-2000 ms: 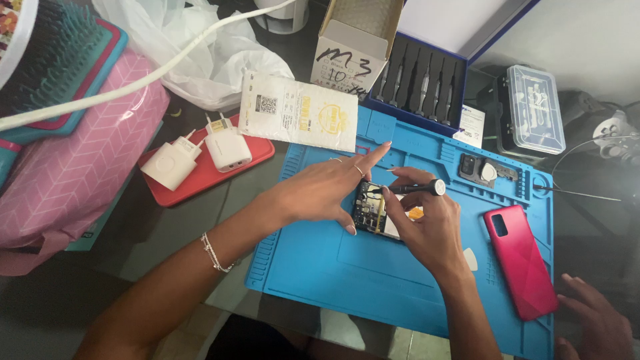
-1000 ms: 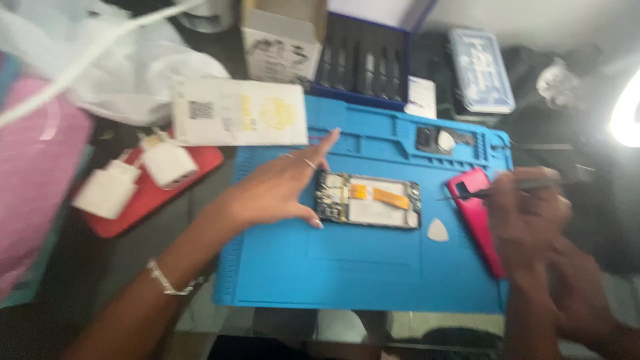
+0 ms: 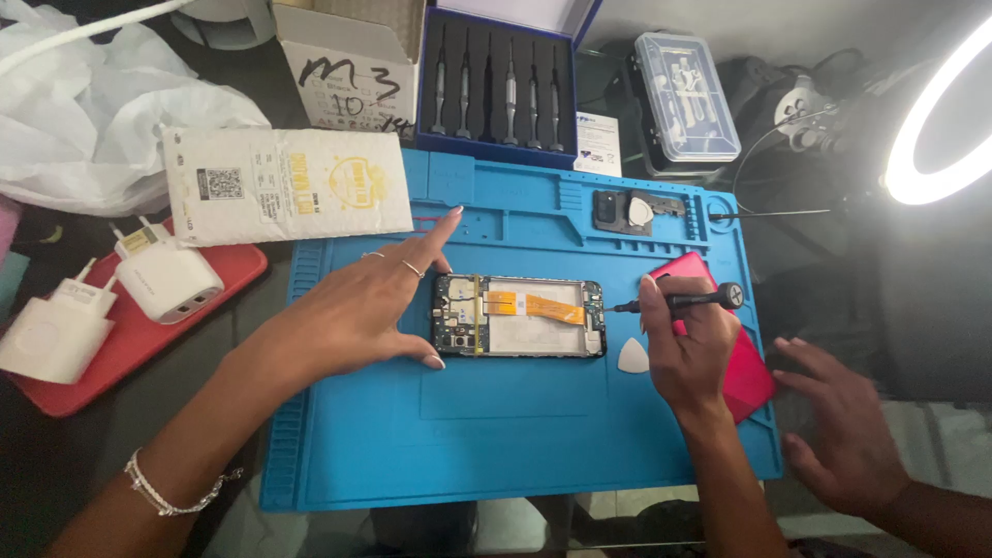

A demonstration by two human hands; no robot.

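Note:
An opened smartphone [image 3: 535, 341] lies on a blue silicone repair mat [image 3: 480, 434], its circuit boards and an orange flex cable [image 3: 554, 308] exposed. My left hand [image 3: 372, 298] is spread at the phone's left end, thumb and index finger apart around its corners, gripping nothing. In my right hand [image 3: 694, 353] is a black precision screwdriver [image 3: 686, 300], its tip at the small board on the phone's right end. A white triangular pick [image 3: 633, 356] lies between the phone and my right hand. Partly hidden under that hand is a red phone back cover [image 3: 748, 372].
Another person's hand [image 3: 845, 426] rests at the right. Behind the mat stand a screwdriver set box [image 3: 496, 147] and a clear-lidded case [image 3: 690, 101]. A black phone part [image 3: 612, 213] lies in the mat's tray. Chargers [image 3: 167, 275] sit on a red case [image 3: 225, 310]; a ring light [image 3: 914, 170] glows upper right.
My right hand with the screwdriver was over the phone's left part, then away at the right by the red cover; now its tip is at the phone's right end. My left hand stays beside the phone.

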